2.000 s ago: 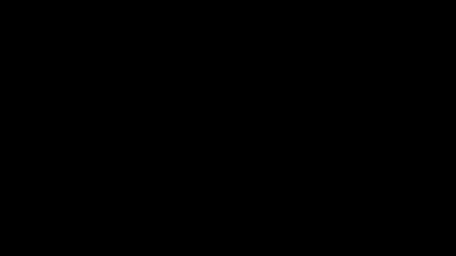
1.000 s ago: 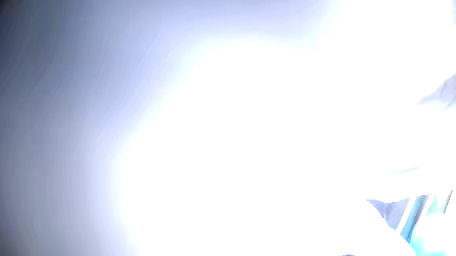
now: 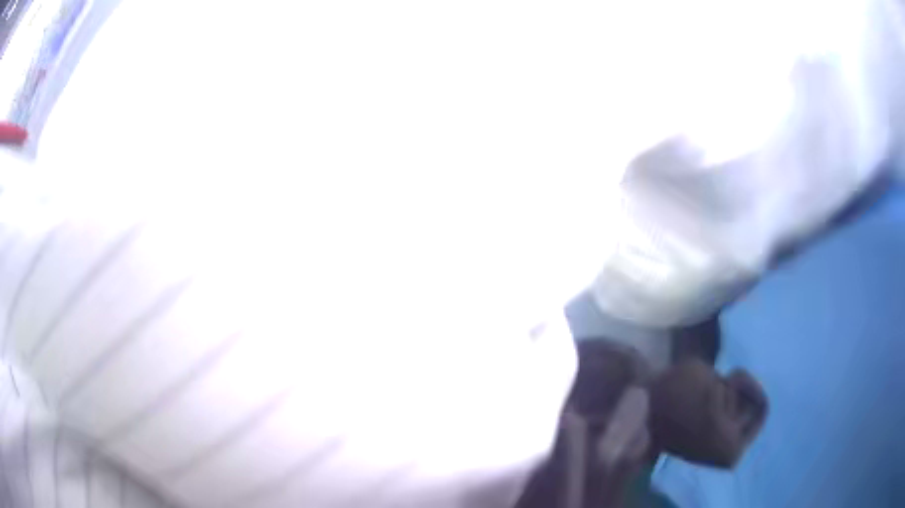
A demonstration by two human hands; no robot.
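White cloth with thin grey stripes, a striped shirt [image 3: 149,347], fills most of the head view and is washed out by glare in the middle. A white sleeve-like fold [image 3: 685,268] hangs at the right. Just below it are dark brown rounded shapes [image 3: 705,412] that may be a hand or glove; they are blurred. Pale grey strips [image 3: 623,427] lie against the dark area to their left. I cannot tell which hand this is, if it is one, or whether it holds anything. No other hand can be made out.
A plain blue surface [image 3: 834,357] fills the right and lower right. A small red object [image 3: 12,133] is at the far left edge, below a narrow blurred strip of background. A little dark green shows at the bottom, beneath the dark shapes.
The view was black, then mostly white glare. Now the shirt's stripes, the sleeve-like fold, the dark shapes and a large blue surface show. The small teal and white strips at lower right are gone.
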